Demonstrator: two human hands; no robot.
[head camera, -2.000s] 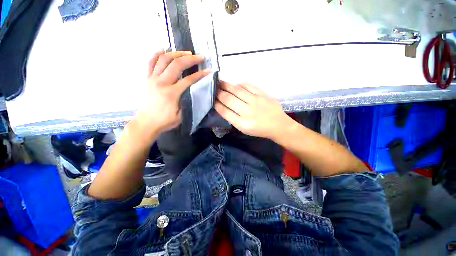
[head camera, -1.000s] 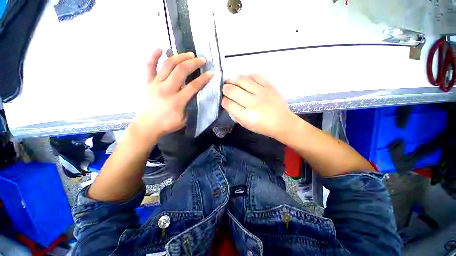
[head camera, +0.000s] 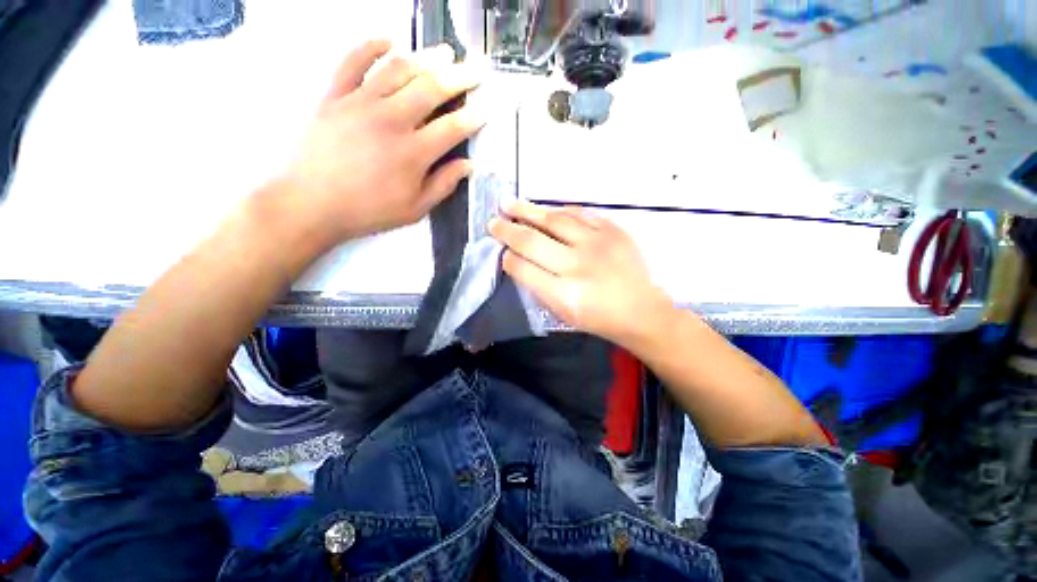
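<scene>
A dark grey strip (head camera: 450, 244) with a light grey-white strip (head camera: 483, 188) on it runs from the top centre of the table down over its front edge. My left hand (head camera: 392, 142) lies on the upper part, fingers spread, fingertips pressing on the strips. My right hand (head camera: 580, 267) is lower, at the right edge of the strips, fingertips on the light strip; whether it pinches the cloth is partly hidden. The lower end is folded and hangs over the edge. Metal parts of the sewing machine (head camera: 591, 57) show at the top, right of the strips.
Red-handled scissors (head camera: 942, 264) lie at the right table edge. The white machine head (head camera: 864, 102) fills the upper right. A denim scrap (head camera: 188, 17) and dark curved pieces (head camera: 34, 68) lie upper left. Blue bins (head camera: 859, 381) and cloth are below the table (head camera: 728, 318).
The view has shifted up, showing more of the machine. My left hand has moved up along the strips, away from my right hand. The lower end of the strips is now more folded.
</scene>
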